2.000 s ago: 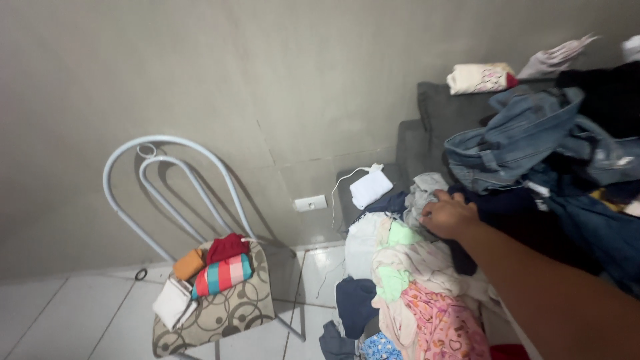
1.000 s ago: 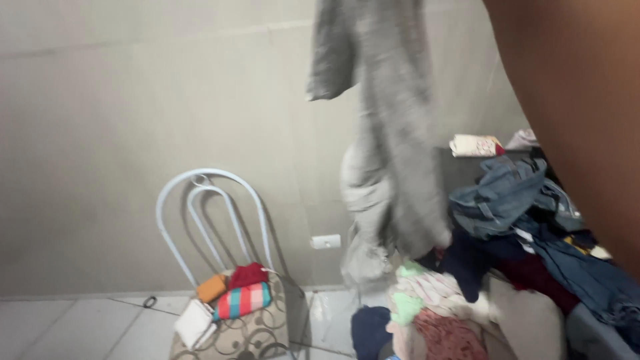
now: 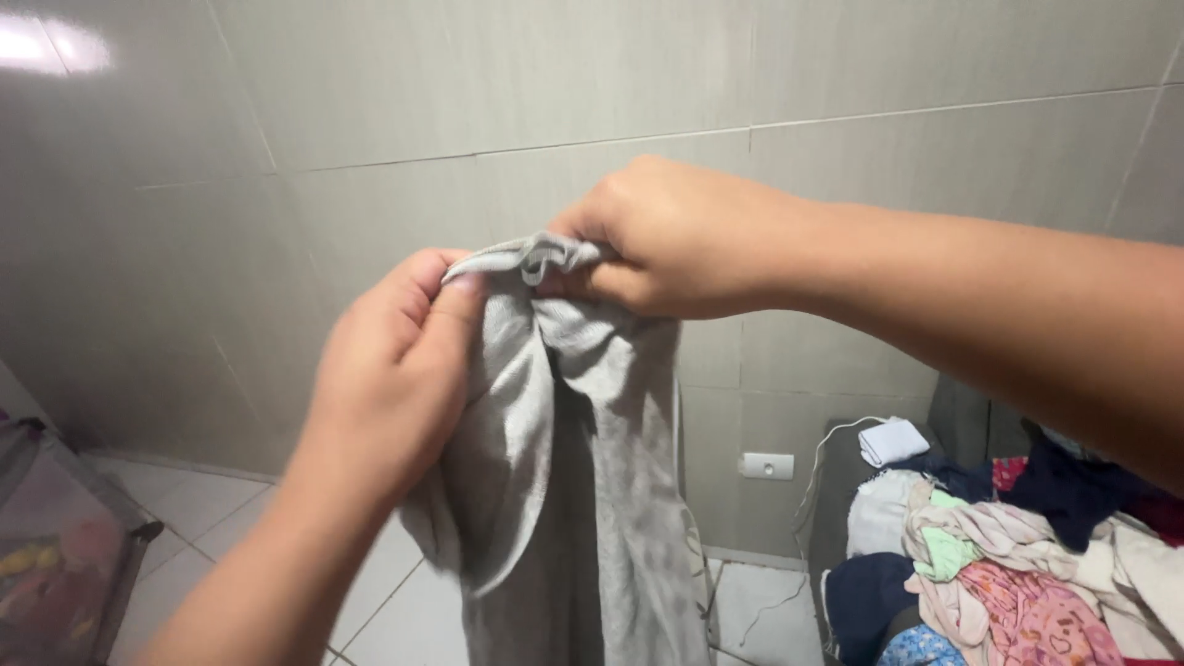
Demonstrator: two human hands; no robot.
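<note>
A grey cloth garment (image 3: 638,444) hangs from both hands in the middle of the head view, its lower end out of frame. At its upper left edge, my left hand (image 3: 407,324) pinches the fabric between thumb and fingers. My right hand (image 3: 638,240) grips the bunched top edge just to the right, with some fingertips hidden in the folds. Low on the right lies a pile of mixed clothes, including a pink patterned cloth (image 3: 1036,610), a mint green cloth (image 3: 945,552) and a navy cloth (image 3: 869,601).
A folded white cloth (image 3: 893,442) rests on a dark grey sofa (image 3: 837,472), beside a thin white cable (image 3: 816,453). Behind is a tiled wall with a white socket plate (image 3: 768,465). A mesh-sided container (image 3: 65,555) stands at the lower left.
The grey garment was on the pile, then raised in front of the wall; now both hands hold it. My left hand has come into view. The chair seen earlier is now mostly hidden behind the garment.
</note>
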